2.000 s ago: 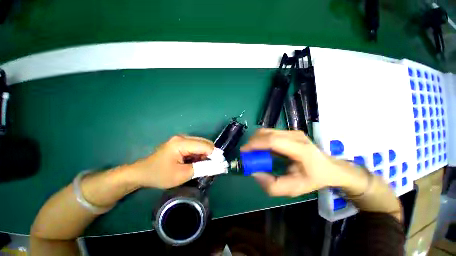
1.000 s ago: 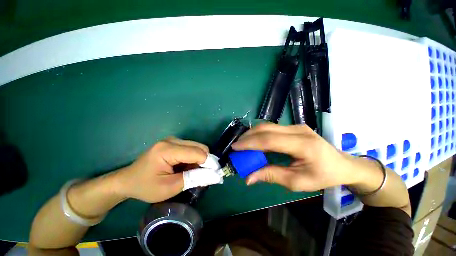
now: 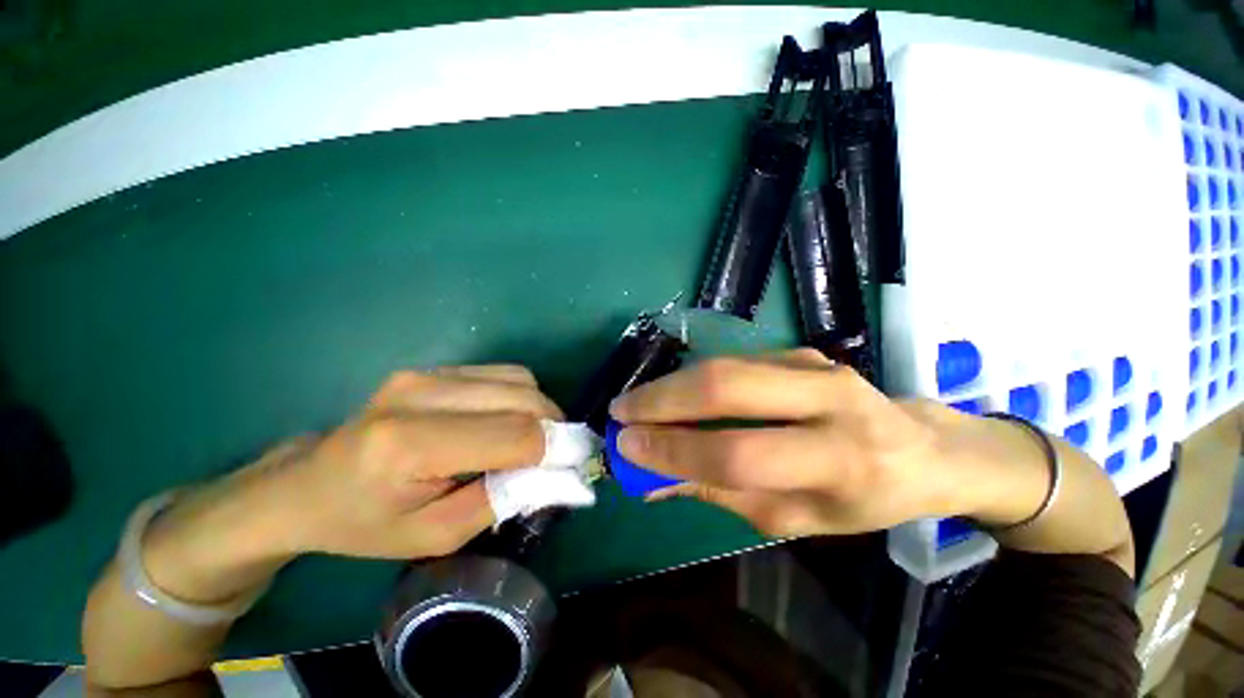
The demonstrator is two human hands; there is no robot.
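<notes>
A black appliance body [image 3: 464, 616] lies at the bench's front edge, its ringed barrel head toward me and its narrow handle pointing away to the upper right, partly hidden by my hands. My right hand [image 3: 785, 443] holds a blue component [image 3: 636, 466] over the handle. My left hand [image 3: 409, 464], with white wraps on thumb and finger, pinches at a small pale connector [image 3: 596, 466] at the blue component's left end. Whether the two are joined is hidden by the fingertips. Thin wire ends [image 3: 662, 316] show at the handle's far end.
Several black handle covers [image 3: 759, 218] lie beyond my right hand, two reaching over the pale rail [image 3: 409, 96]. A white component tray [image 3: 1037, 205] with blue parts stands at the right. Cardboard cartons [image 3: 1184, 545] are at the far right. A dark object [image 3: 27, 464] is at the left edge.
The blue component has moved left and tilted, closer to my left fingertips. My right fingers now cover more of it. The view has shifted, so the rail sits higher.
</notes>
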